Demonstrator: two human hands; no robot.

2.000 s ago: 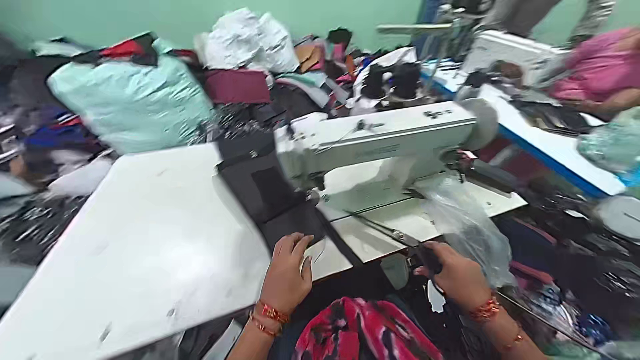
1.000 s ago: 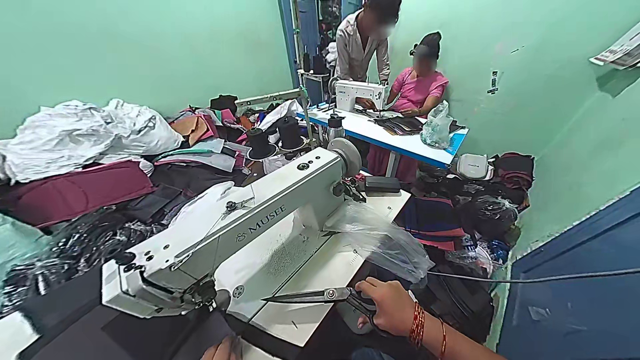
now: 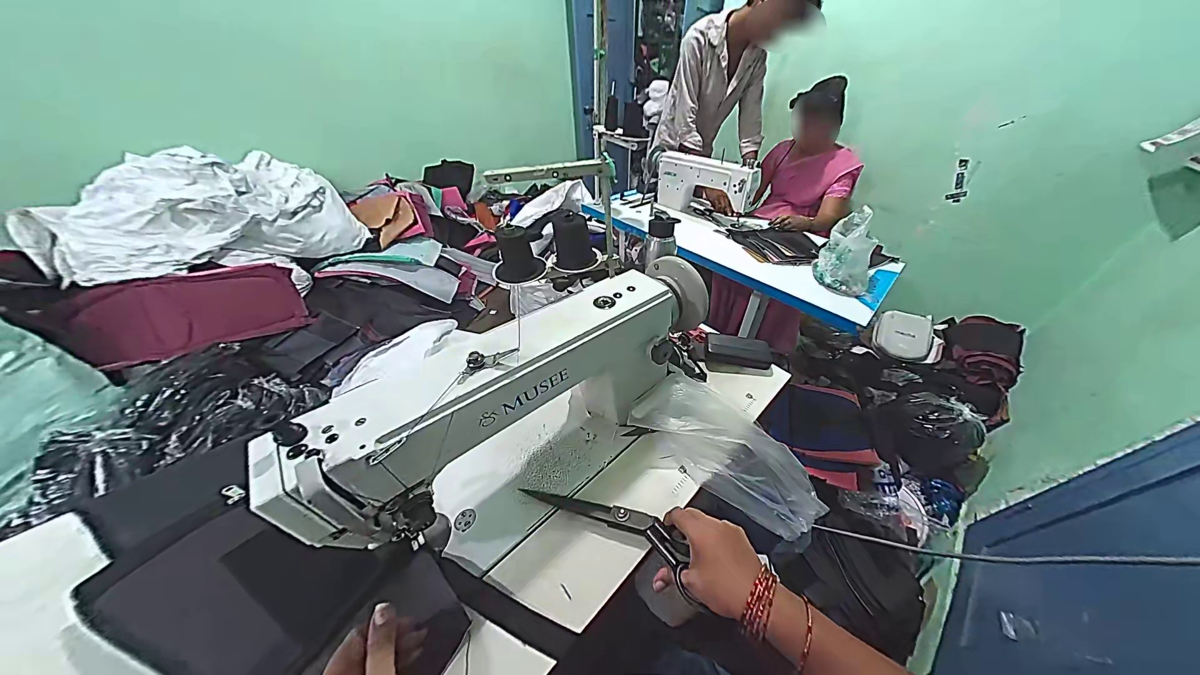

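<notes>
My right hand holds a pair of fabric scissors by the dark handles. The blades point left over the bed of a white Musee sewing machine and look closed. At the lower edge, my left hand pinches the corner of a black fabric piece, thumb on top. That fabric lies beneath the machine's needle end and spreads left over the white table. A black strap runs from under the needle area towards the lower right.
A clear plastic bag hangs over the table's right part. Thread cones stand behind the machine. Fabric heaps fill the left. Two people are at another sewing machine behind. A cable crosses at right.
The view has swung up and right since two seconds ago. The scissors stay in my right hand. My left hand shows more fully than one second ago.
</notes>
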